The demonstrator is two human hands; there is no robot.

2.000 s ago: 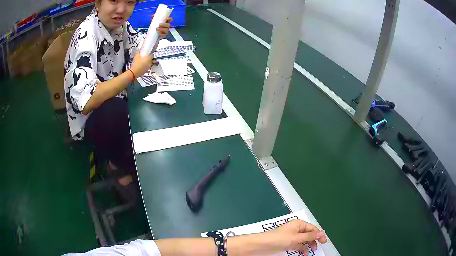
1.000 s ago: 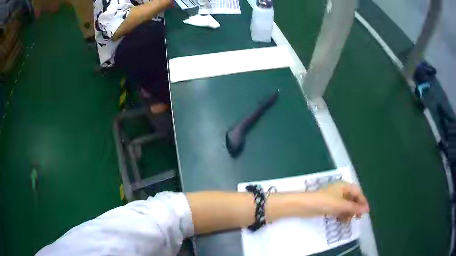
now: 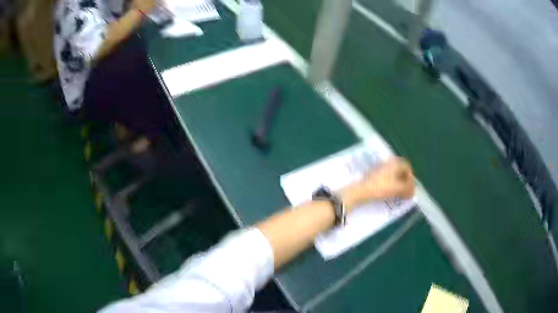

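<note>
My left hand (image 3: pixel 390 178) reaches in from the lower left over a white sheet with black printed rows (image 3: pixel 335 244). Its fingers are curled near the sheet's right edge. The picture is blurred, so whether they pinch anything cannot be told. My forearm and bracelet cover part of the sheet. A black handheld unit (image 3: pixel 268 116) lies alone on the green bench beyond the sheet. My right hand is not in view.
A white strip (image 3: pixel 223 67) crosses the bench. Beyond it are a white bottle (image 3: pixel 249 21), a crumpled white piece (image 3: pixel 182 29) and a neighbour's arm. A metal post (image 3: pixel 330 43) stands by the belt rail. A yellow sheet (image 3: pixel 445 302) shows at the bottom right.
The view has swung down and towards the right, bringing the sheet's near edge and the yellow sheet into view. My left hand stays over the printed sheet, its fingers now looking more curled.
</note>
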